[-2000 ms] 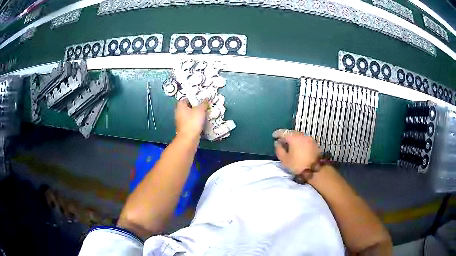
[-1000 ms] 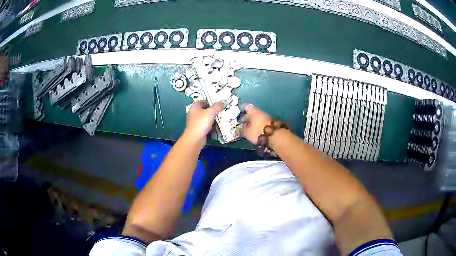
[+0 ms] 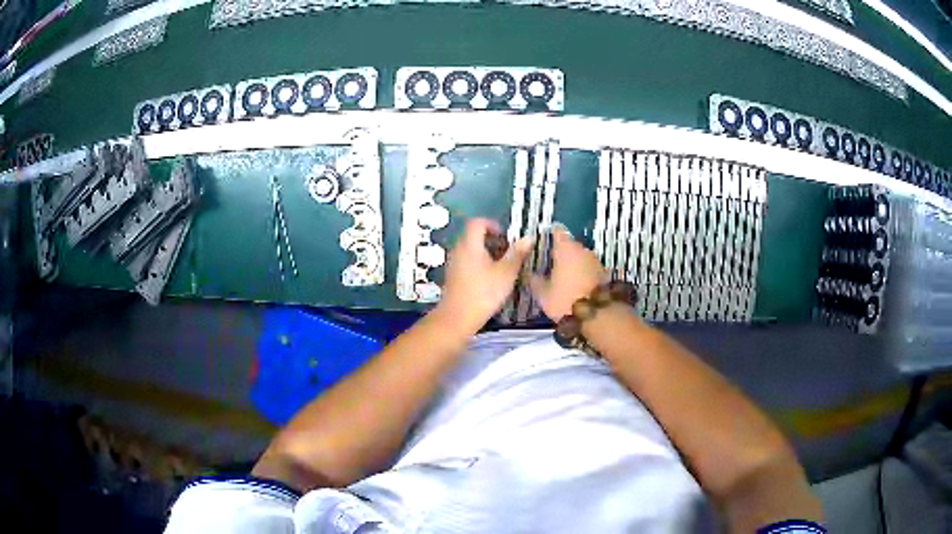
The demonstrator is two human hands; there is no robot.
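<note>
Narrow fixture plates (image 3: 537,188) stand on edge, side by side, on the green bench in front of me. My left hand (image 3: 483,276) and my right hand (image 3: 569,276) close around their near ends from both sides; the fingers are partly blurred. A small dark spot shows at my left fingers; I cannot tell what it is. Left of my hands, a pale scalloped fixture plate (image 3: 413,256) lies on the bench, and another scalloped plate (image 3: 363,224) lies further left. A small round part (image 3: 326,186) sits beside that one.
Tweezers (image 3: 282,229) lie left. Fanned grey fixtures (image 3: 115,209) are at far left. A block of fixtures on edge (image 3: 679,235) is right of my hands, with black ribbed stacks (image 3: 854,256) beyond. Loaded fixtures (image 3: 480,90) line up behind the white rail (image 3: 616,132). A blue stool (image 3: 313,360) is below.
The overlapping pale pile is now separated into two spaced plates and the strips on edge. My left hand has moved right, and my right hand has come in from the right to meet it.
</note>
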